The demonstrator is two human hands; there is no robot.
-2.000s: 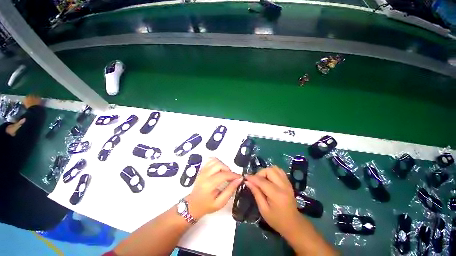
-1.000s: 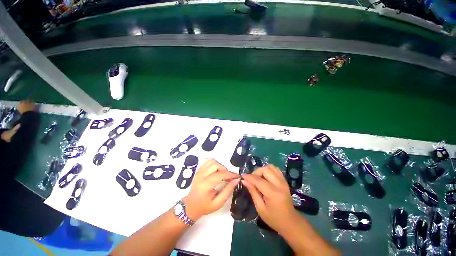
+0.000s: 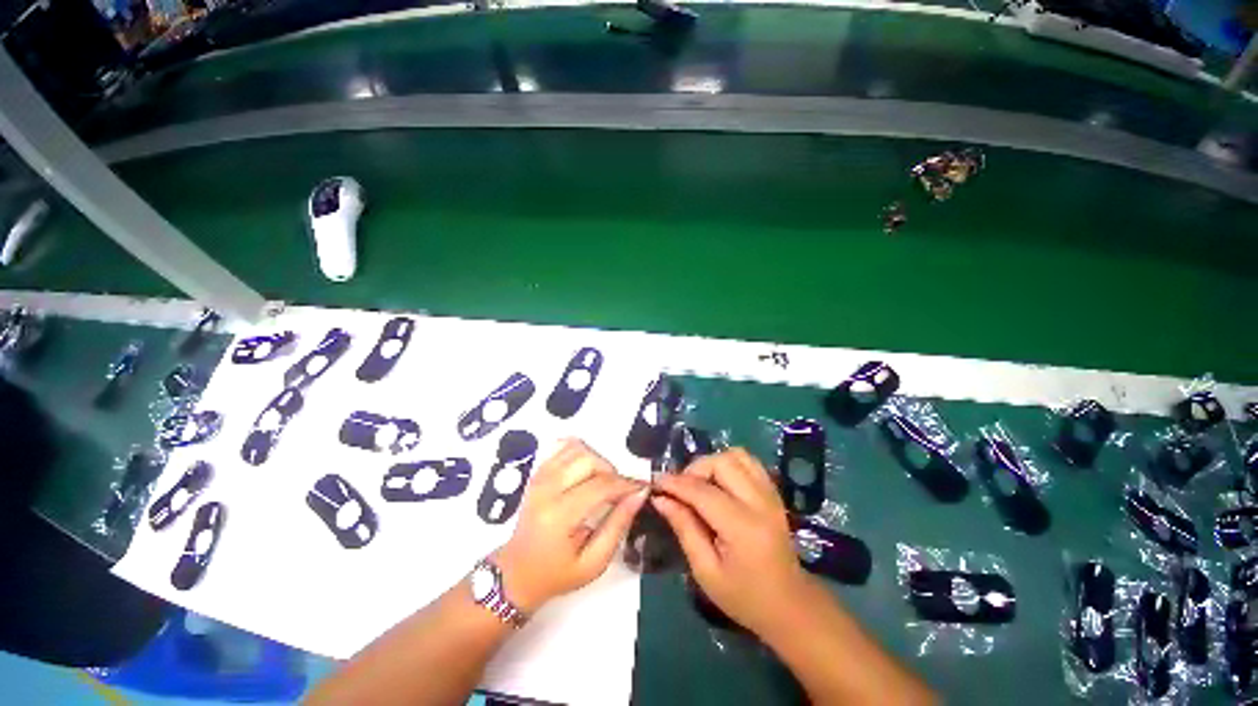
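My left hand (image 3: pixel 568 520), with a metal-band wristwatch (image 3: pixel 494 593), and my right hand (image 3: pixel 734 531) meet fingertip to fingertip over the right edge of the white work sheet (image 3: pixel 428 579). They pinch a small dark piece (image 3: pixel 653 488) between them; it is too small to make out. A dark part (image 3: pixel 653 541) lies below the fingertips, partly hidden by my hands. Several black plastic housings (image 3: pixel 425 480) with round pale openings lie bare on the white sheet. More black housings in clear film (image 3: pixel 962 596) lie on the green surface to the right.
Beyond the bench's white edge (image 3: pixel 773 360) runs a wide green belt (image 3: pixel 607 235). On it are a white handheld device (image 3: pixel 335 232) and a small heap of brown-gold parts (image 3: pixel 948 171). A grey post (image 3: pixel 124 193) slants across the upper left. A person's dark sleeve (image 3: pixel 42 483) is at the left edge.
My hands stay together, pinching at nearly the same place. The view has shifted slightly, so the bench parts appear further left. The other person's hand has left the picture at the left.
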